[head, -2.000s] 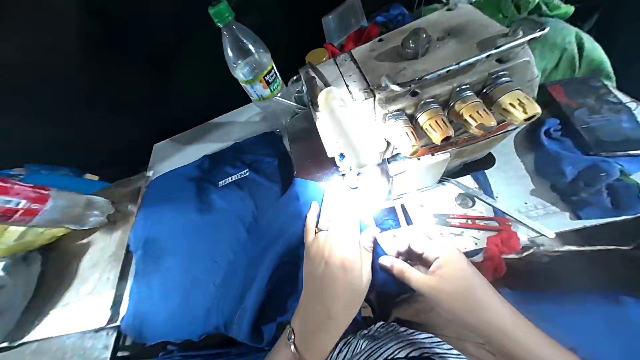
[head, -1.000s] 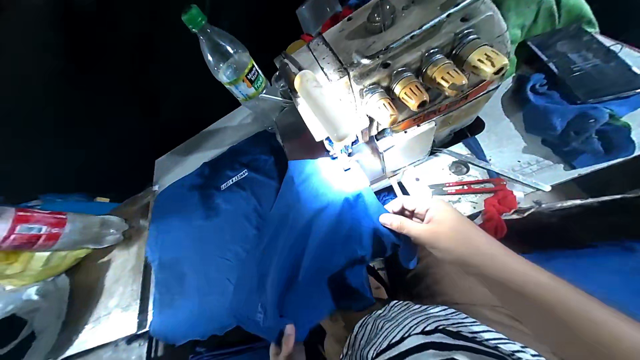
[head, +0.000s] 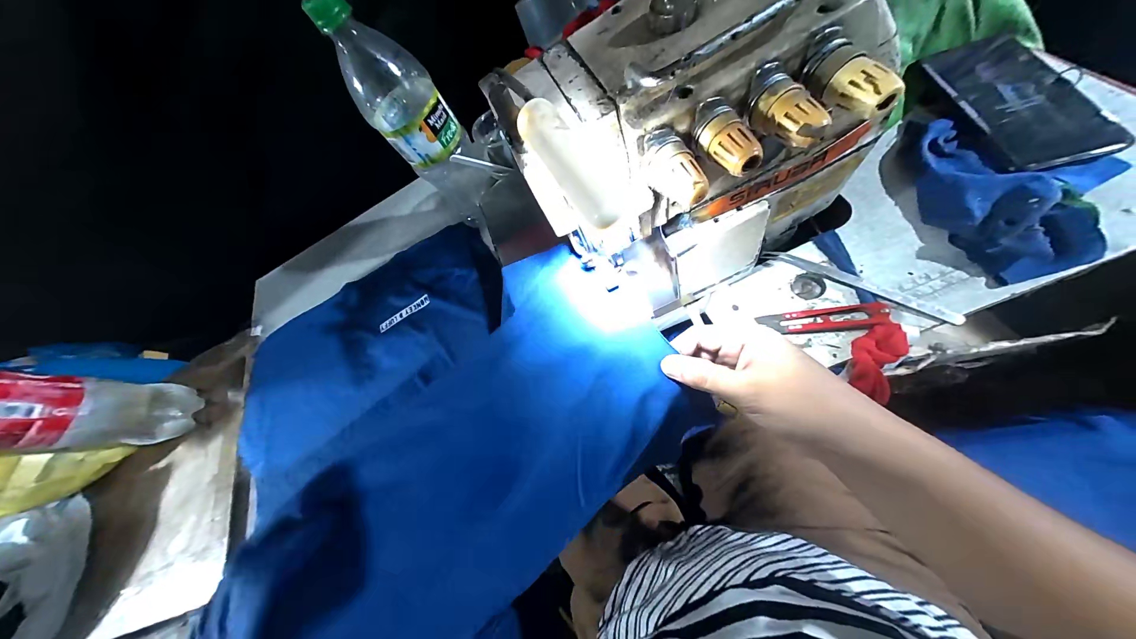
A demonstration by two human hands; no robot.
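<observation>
Blue fabric stretches from the needle area of an overlock sewing machine down to the lower left of the view. My right hand pinches the fabric's right edge between thumb and fingers, just in front of the lit presser foot. My left hand is out of view. A second blue piece, with a small woven label that bears writing, lies at the left on the table. Several yellow tension knobs line the machine's front. Red-handled thread snips rest on the machine table to the right of my hand.
A plastic bottle with a green cap stands behind the machine's left side. Another bottle with a red label lies at far left. Blue scraps and a dark phone-like device sit at right. A metal ruler and red cloth are near the snips.
Both hands were close together at the presser foot two seconds ago. My left hand moved to the fabric's lower edge and then out of view. The fabric now spreads farther down.
</observation>
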